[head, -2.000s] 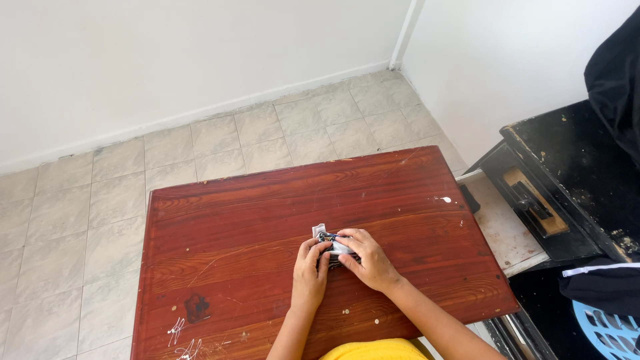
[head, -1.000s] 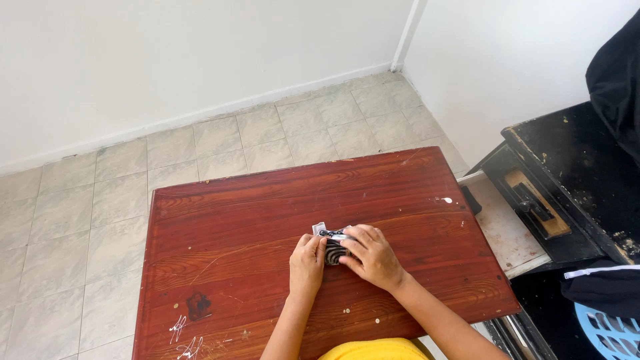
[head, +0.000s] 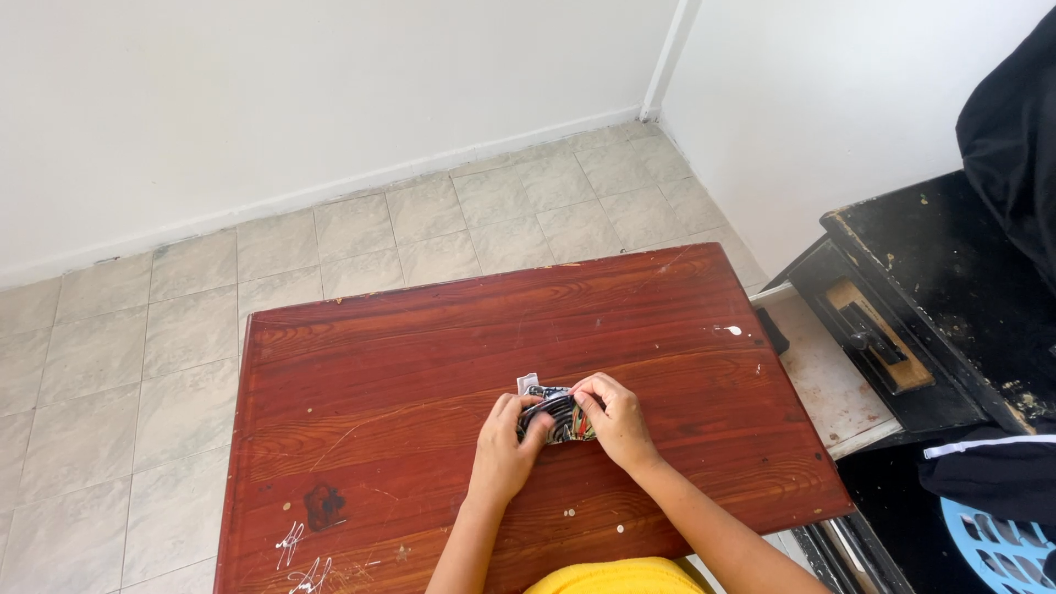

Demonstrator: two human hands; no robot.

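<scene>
A small bundle of black and white striped material (head: 561, 418), with red and green patches at its right side, lies low over the wooden table. A pale tag-like piece (head: 527, 382) sticks out at its far left corner. My left hand (head: 509, 445) grips the bundle's left side, thumb over the front and fingers behind. My right hand (head: 615, 417) pinches its upper right edge between thumb and fingertips. The fingers cover part of the bundle, and I cannot tell exactly what it is.
The reddish-brown wooden table (head: 429, 355) bears white marks and scratches. At the right stand a black cabinet (head: 932, 272) with an open drawer (head: 825, 371), dark cloth (head: 1015, 140) and a light blue plastic basket (head: 982, 536). Tiled floor (head: 330, 247) and white walls lie beyond.
The fingers have shifted on the bundle, and its red and green patches now show beside my right hand. Both hands remain near the same place on the table.
</scene>
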